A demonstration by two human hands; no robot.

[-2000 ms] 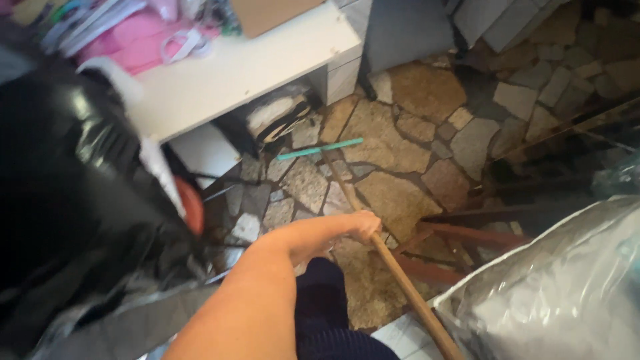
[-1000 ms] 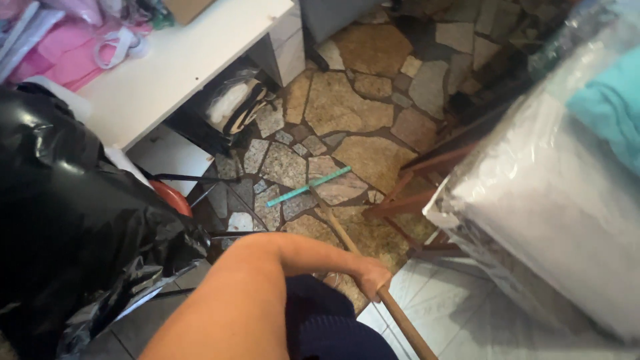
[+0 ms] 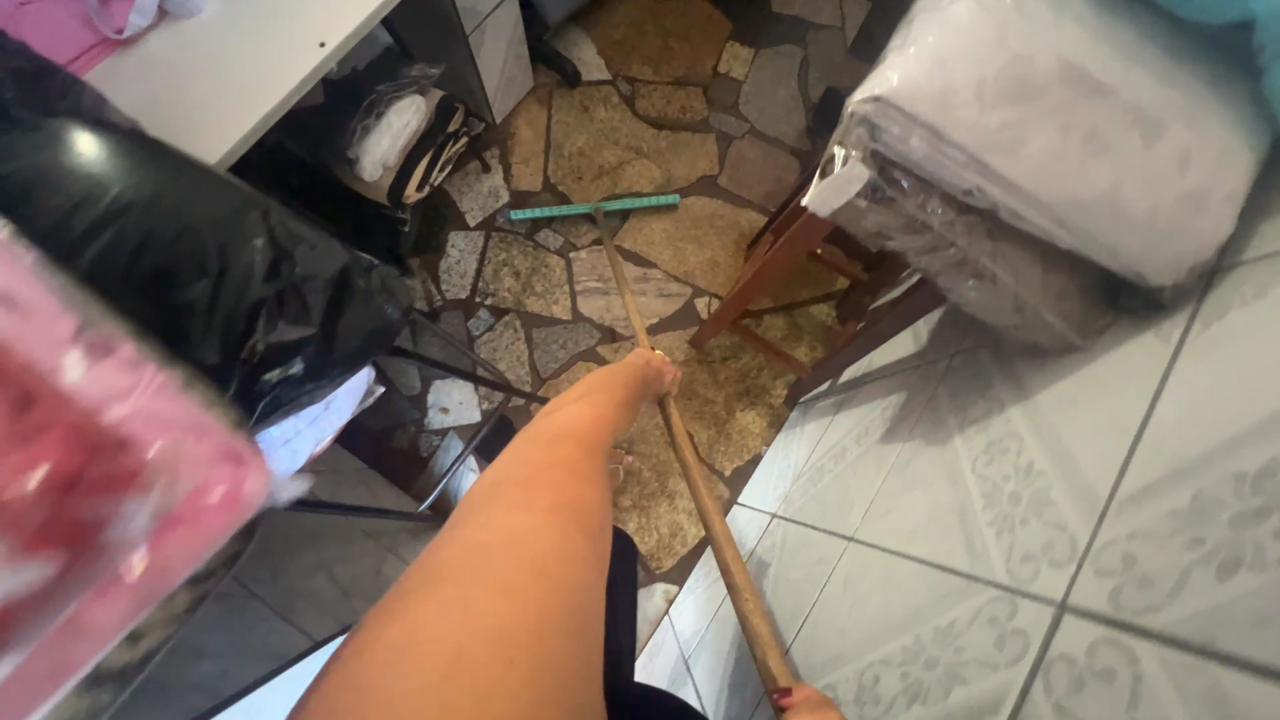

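A floor squeegee with a teal head (image 3: 595, 207) and a long wooden handle (image 3: 700, 490) reaches from the stone floor down to the lower edge of the view. My left hand (image 3: 655, 373) is closed round the middle of the handle, its fingers partly hidden behind my forearm. Lower down, my right hand (image 3: 805, 702) grips the handle near the bottom edge; only some of its fingers, with dark red nails, show. The squeegee head lies across the irregular stone paving (image 3: 660, 240), beyond both hands.
A white tabletop (image 3: 250, 75) and a black plastic bag (image 3: 170, 230) are at left, with a blurred pink package (image 3: 110, 480) nearer. Thin dark metal legs (image 3: 460, 365) stand below. At right are a brown wooden stool (image 3: 760, 280), a plastic-wrapped bundle (image 3: 1040, 130) and patterned tiles (image 3: 930, 570).
The squeegee head came nearer over the stones, then moved away again, with my left hand staying on the handle. My right hand has come into view. The view has swung right.
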